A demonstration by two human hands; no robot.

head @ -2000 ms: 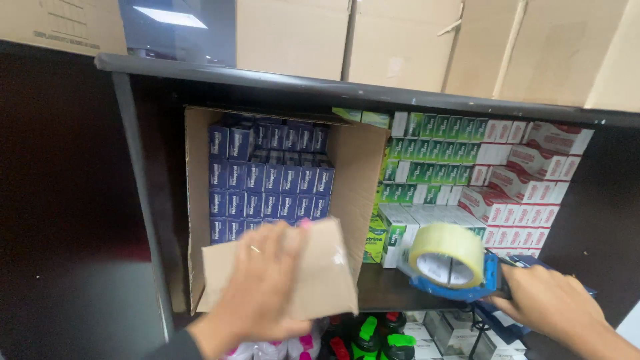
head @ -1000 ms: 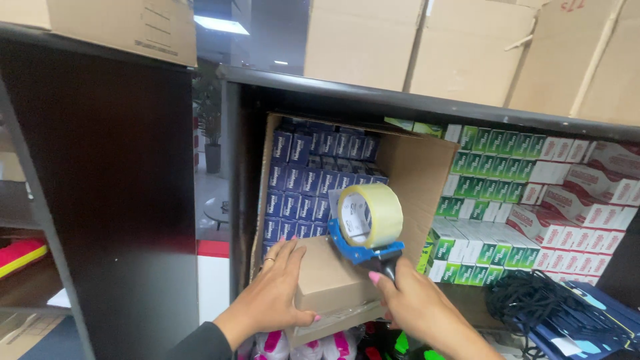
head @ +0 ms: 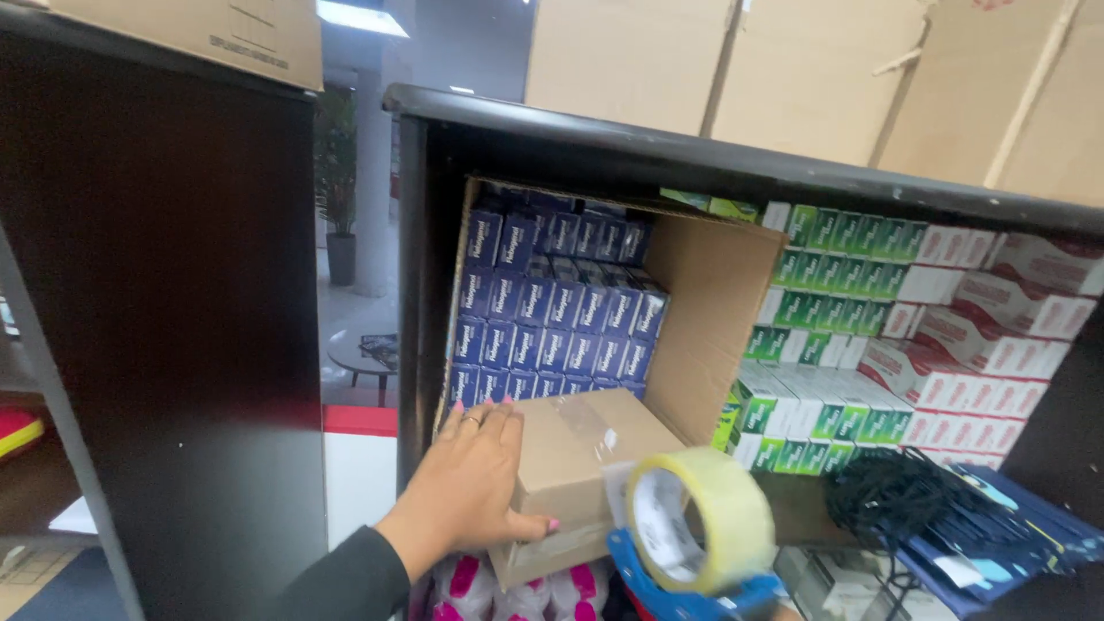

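A small cardboard box (head: 586,448) with clear tape across its top stands tilted in front of a large open carton. My left hand (head: 474,483) lies on its left side, fingers over the top edge and thumb across the near side. At the box's right is a blue tape dispenser (head: 638,578) with a roll of clear packing tape (head: 750,517); a loose tape end shows by the box. Of my right hand (head: 783,613) only a sliver shows at the bottom edge, behind the dispenser. Rows of small blue medicine boxes (head: 552,302) fill the large carton (head: 716,319).
A dark shelf unit (head: 690,147) frames the carton, with larger cartons (head: 630,60) on top. Green-and-white boxes (head: 845,241) and red-and-white boxes (head: 975,379) are stacked at the right. Black cords and blue bags (head: 992,526) lie below them. A dark panel (head: 172,285) stands at the left.
The dispenser went from the right onto the small box, then down to its right side. The small box's top now shows a tape strip. The view has shifted left.
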